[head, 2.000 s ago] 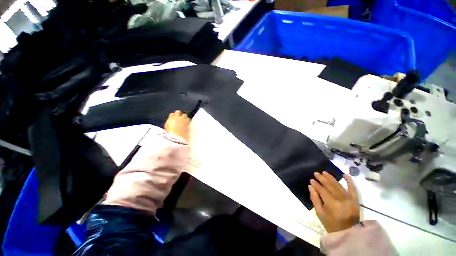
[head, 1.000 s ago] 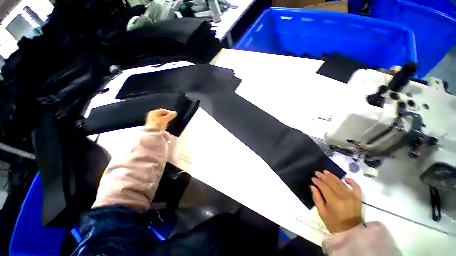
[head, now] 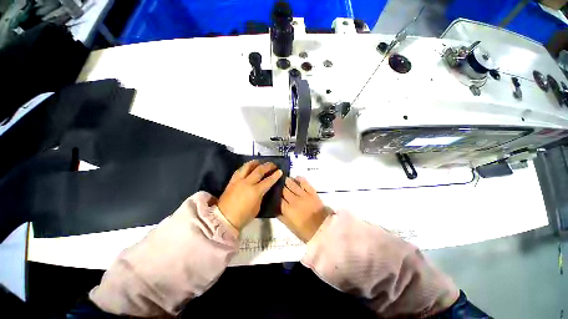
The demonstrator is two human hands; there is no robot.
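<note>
A long matte black fabric panel (head: 168, 180) lies across the white table, its right end just in front of the presser foot and needle area (head: 296, 151). My left hand (head: 245, 194) lies on top of this end, fingers spread towards the foot. My right hand (head: 303, 209) is at the panel's right edge, fingertips touching it. Whether its fingers grip the edge cannot be seen. The white sewing machine (head: 274, 112) stands directly beyond my hands. The needle tip is too small to make out.
More black pieces (head: 93, 112) lie at the left. The control panel (head: 436, 141) with a lit screen and a black lever (head: 407, 166) are right of my hands. A thin dark line (head: 398, 189) crosses the table at right. A blue bin (head: 187, 15) stands behind.
The view has swung right onto the machine. My left hand has left the folded piece at the left and come beside my right hand. The panel's end is now at the presser foot.
</note>
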